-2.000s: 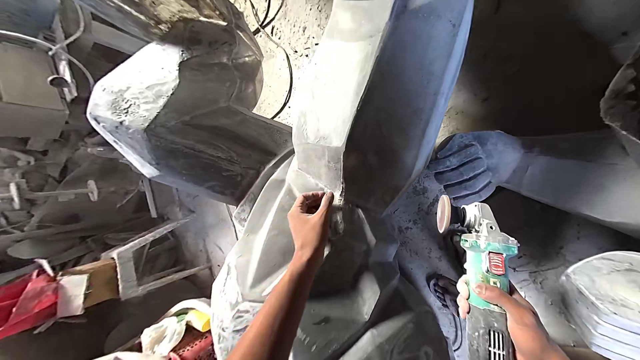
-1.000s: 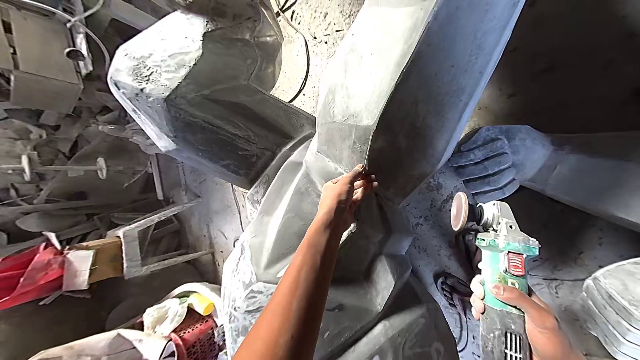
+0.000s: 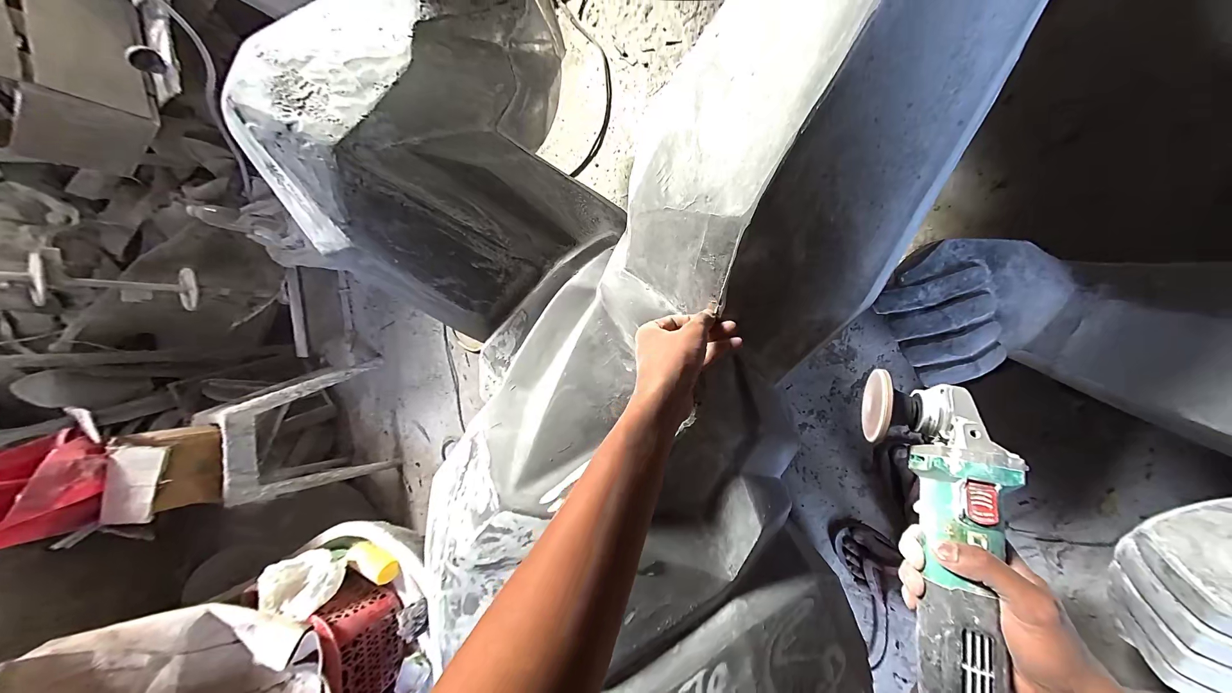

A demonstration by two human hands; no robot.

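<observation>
A large grey faceted sculpture (image 3: pixel 597 385) fills the middle. My left hand (image 3: pixel 679 361) touches it at the crease where a long limb-like part (image 3: pixel 818 125) meets the body, thumb and fingertips pinched together. Whether something thin is between them cannot be told. My right hand (image 3: pixel 1011 587) grips a green angle grinder (image 3: pixel 967 520) by its body, right of the sculpture. The grinder's small round pad (image 3: pixel 877 406) points left and touches nothing; whether it spins cannot be told.
A sculpted grey hand and forearm (image 3: pixel 948 308) lie at the right, with ridged grey pieces (image 3: pixel 1179 577) below. At the left stand a dusty frame (image 3: pixel 241 452), a red plastic basket (image 3: pixel 361 626), a cardboard box (image 3: pixel 82 115) and scraps. A black cable (image 3: pixel 606 96) runs on the floor behind.
My left hand has stayed at the crease, its fingers shifting slightly. My right hand holds the grinder throughout. The view has moved somewhat.
</observation>
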